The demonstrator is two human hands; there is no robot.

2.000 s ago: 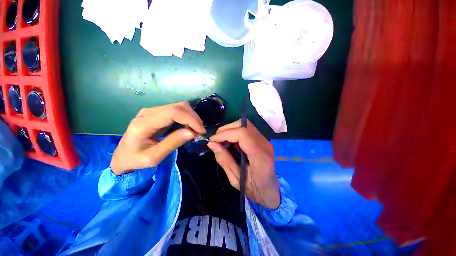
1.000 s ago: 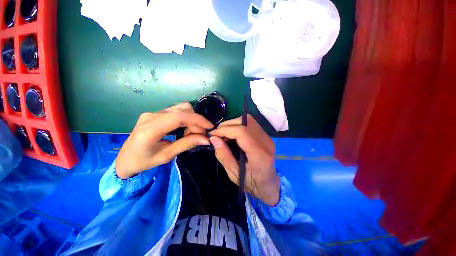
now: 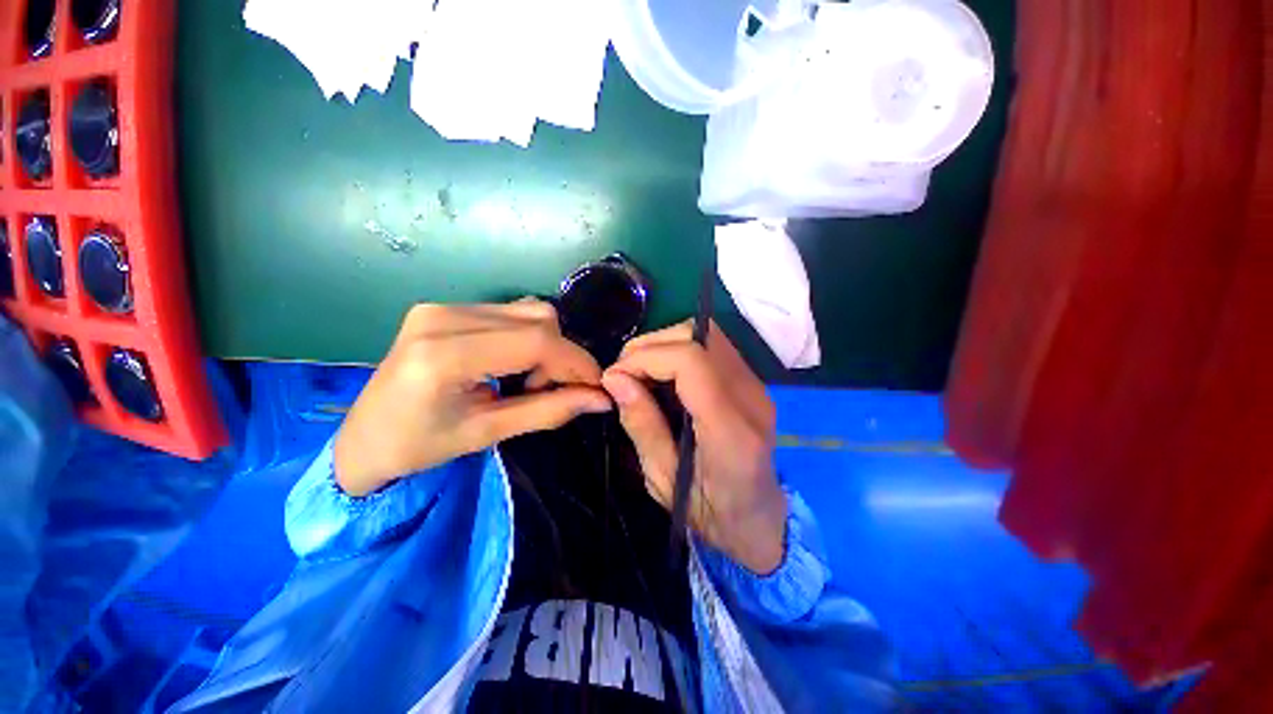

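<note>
A round black-rimmed lens (image 3: 603,300) with dark shiny glass is at the mat's near edge, just beyond my fingertips. I cannot tell if it rests there or is held. My left hand (image 3: 482,388) has its thumb and forefinger pinched together, touching my right fingertips. Anything between the fingertips is too small or hidden to tell. My right hand (image 3: 701,426) also pinches with thumb and forefinger and keeps a thin black stick (image 3: 684,481) between its fingers. The stick stands out past the hand at both ends.
White wipes (image 3: 505,70) lie at the back. A translucent bottle (image 3: 817,175) has its round lid open, and a crumpled wipe (image 3: 768,290) lies before it. A red foam tray (image 3: 170,300) of lenses is left, a tall red stack (image 3: 1117,335) right. Blue fabric shows at the far left.
The small shiny piece seen between the fingertips two seconds ago no longer shows. My fingertips are now pressed together. The whole view has shifted slightly, and the bottle sits further right in it.
</note>
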